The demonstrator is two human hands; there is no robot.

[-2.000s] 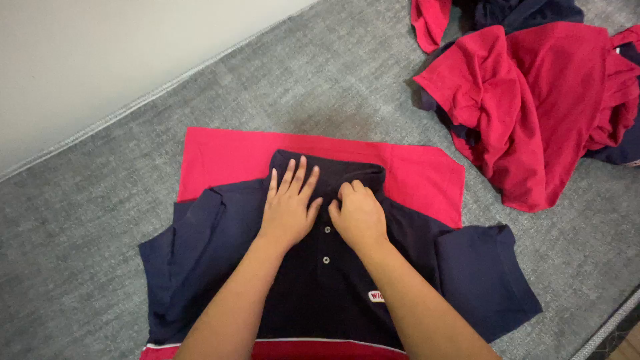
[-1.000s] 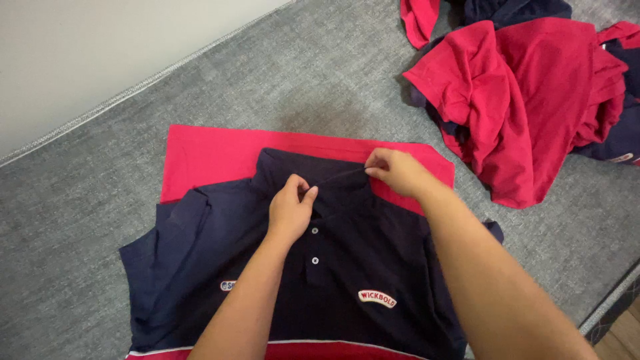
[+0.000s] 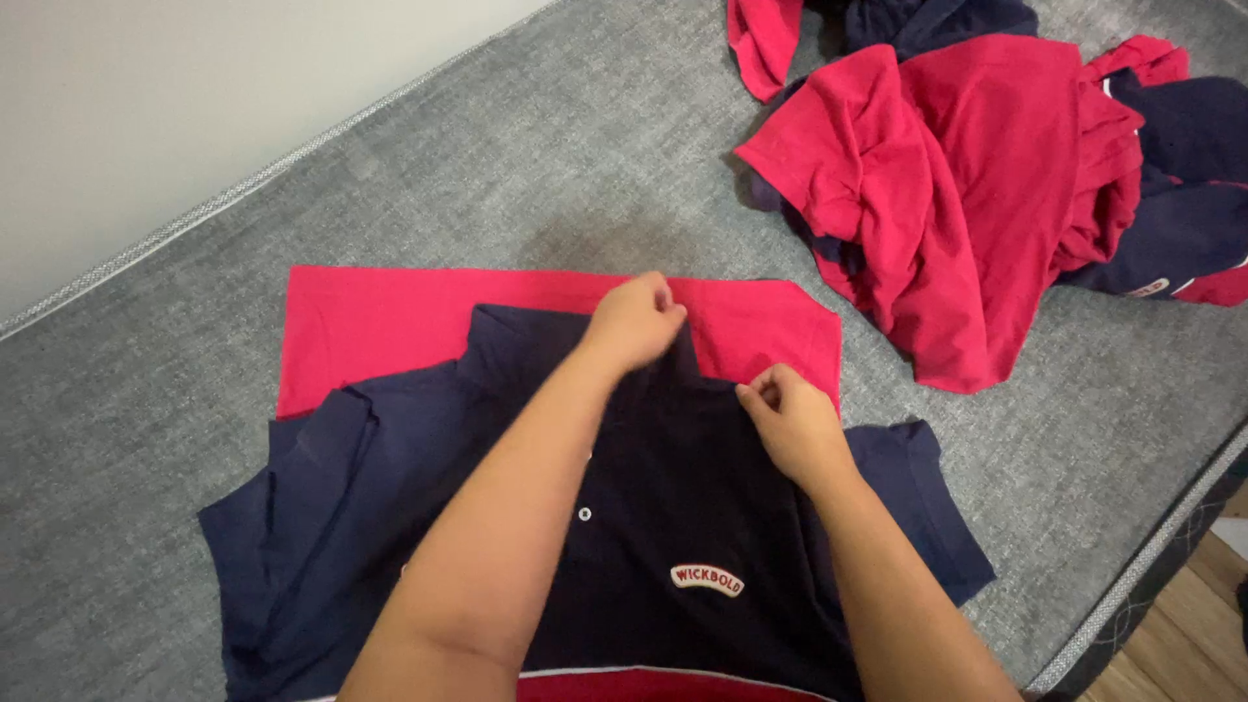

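A navy and red polo shirt lies front up, with white buttons and a patch that bears writing. Red cloth shows flat behind its collar. My left hand reaches across to the right side of the navy collar and pinches its edge, fingers bent. To the right and lower, my right hand pinches the shirt's shoulder between thumb and fingers. My left forearm hides part of the collar and the button placket.
A crumpled heap of red and navy garments lies at the upper right. Everything rests on a grey fabric mattress with piped edges. A pale wall borders it at the upper left, and wooden floor shows at the lower right.
My left hand has moved from the collar's front opening to its right side. My right hand has moved from the collar down to the shoulder.
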